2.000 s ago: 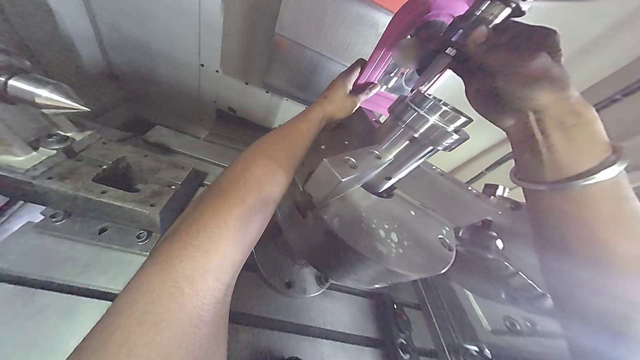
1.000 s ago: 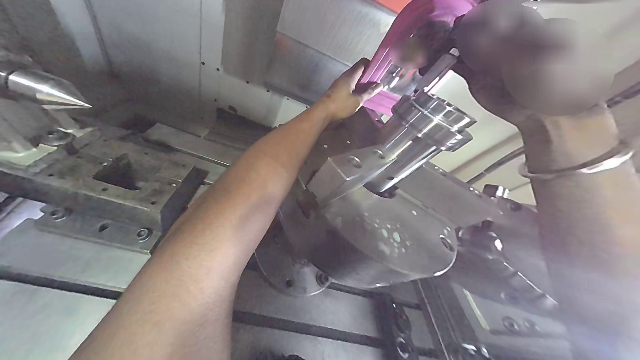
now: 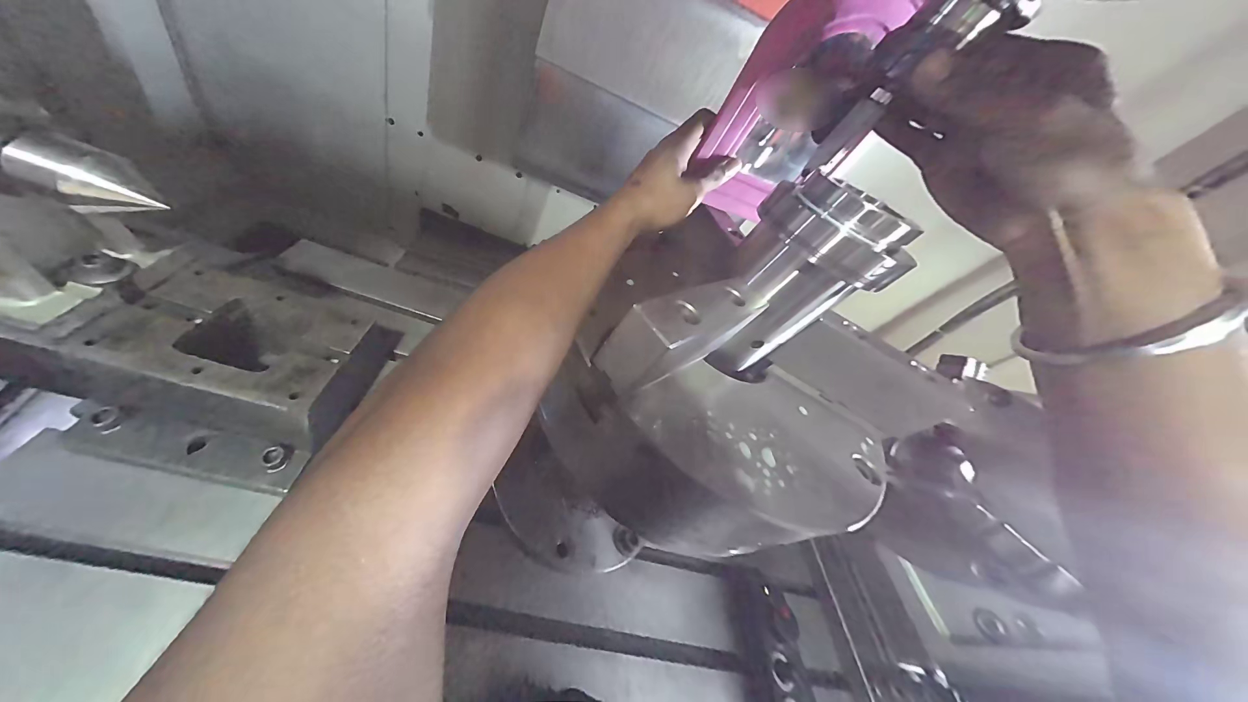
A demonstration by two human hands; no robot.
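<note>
My left hand [image 3: 682, 174] grips the edge of a pink ribbed part [image 3: 746, 127] at the upper middle. At the upper right my right hand [image 3: 1004, 136], dark-smudged and a little blurred, is closed around a shiny metal tool [image 3: 960, 29] with a shaft; its exact kind cannot be told. A metal bangle [image 3: 1131, 346] is around the right wrist. Just below the hands, a polished, stepped metal cylinder [image 3: 829, 244] stands tilted on a rounded metal fixture [image 3: 741, 448]. The tool's lower end is close to the cylinder's top; whether they touch cannot be told.
A pointed metal center [image 3: 83, 175] juts in from the left, above a steel block with a square opening [image 3: 229, 336]. Below lies a slotted machine table [image 3: 97, 487] with bolted plates. Sheet-metal walls [image 3: 312, 88] stand behind, and a jointed dark fitting [image 3: 975, 507] is at the right.
My right hand, which covered more of the metal tool one second ago, has shifted so that the tool's upper end shows again. My left hand keeps its place on the pink part.
</note>
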